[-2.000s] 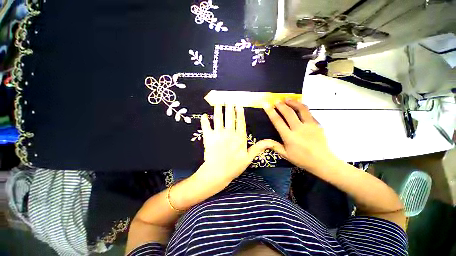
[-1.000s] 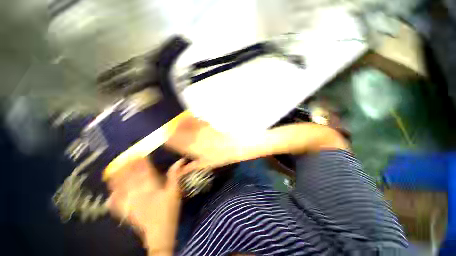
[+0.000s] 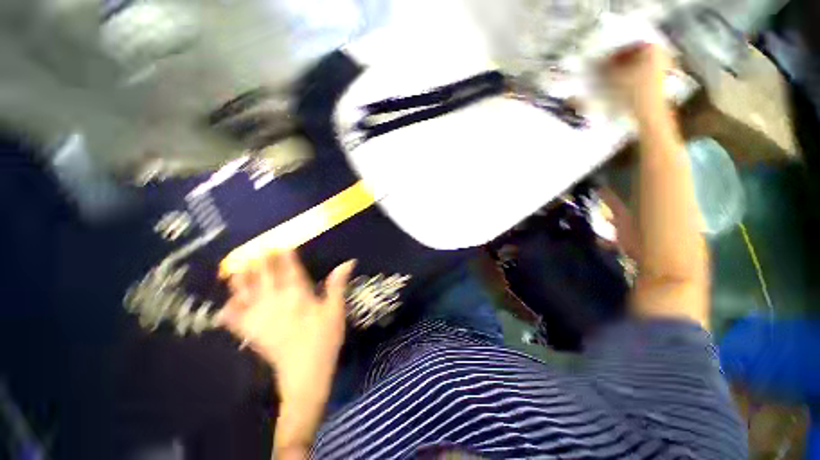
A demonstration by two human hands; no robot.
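The black embroidered garment panel (image 3: 261, 211) lies under the machine head, blurred. The pale yellowish template (image 3: 310, 225) lies slanted on it, its right end by the white table. My left hand (image 3: 283, 310) presses its fingertips on the template's left end, thumb spread, gripping nothing that I can see. My right hand (image 3: 634, 72) is stretched out to the far right end of the table, small and blurred; whether it holds something cannot be told. Narrow black strips (image 3: 432, 103) lie on the white table.
The grey sewing machine head (image 3: 198, 81) is at the upper left. The white table (image 3: 467, 171) ends at a slanted edge on the right. Beyond it are a pale green round object (image 3: 715, 186), a carton (image 3: 751, 103) and a blue crate (image 3: 778, 355). Black embroidered cloth (image 3: 566, 278) lies beside my lap.
The view has turned towards the right. My right hand has left the template and reached to the table's far right end. My left hand has stayed on the template.
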